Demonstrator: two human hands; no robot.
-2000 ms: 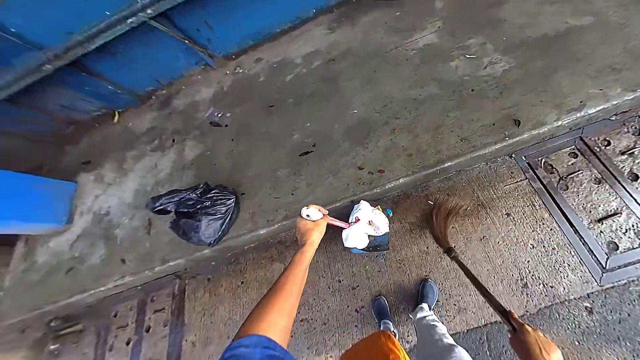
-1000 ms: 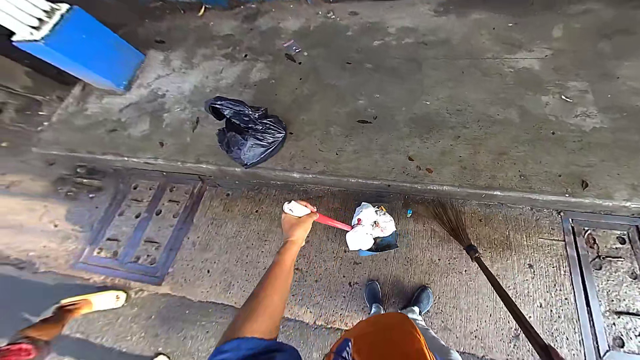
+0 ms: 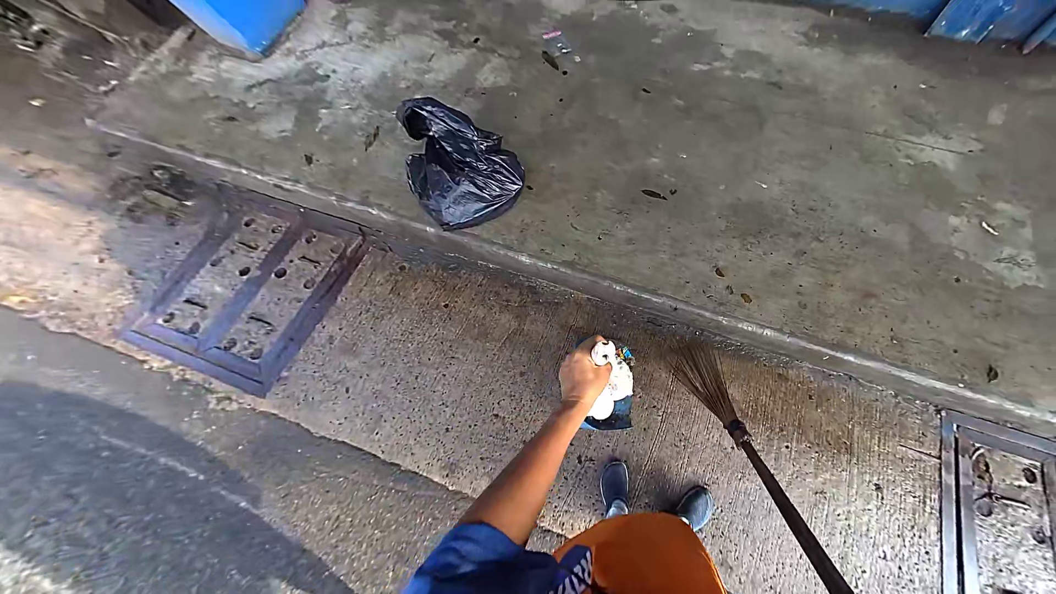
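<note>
My left hand is closed around the white end of a handle, over a blue dustpan. White crumpled litter lies in the pan, beside my fingers. To the right, the bristles of a stick broom rest on the ground near the curb, and its dark handle runs down to the bottom edge. My right hand is out of view. A black plastic bag sits up on the raised concrete, near its edge.
A concrete curb runs diagonally across the view. Metal-framed drain covers lie at left and lower right. A blue object stands at upper left. My feet, in dark shoes, are just below the dustpan.
The red handle, earlier stretched out to the left of the litter, no longer shows, and my left hand is now right at the dustpan. My right hand has left the view. The view has turned.
</note>
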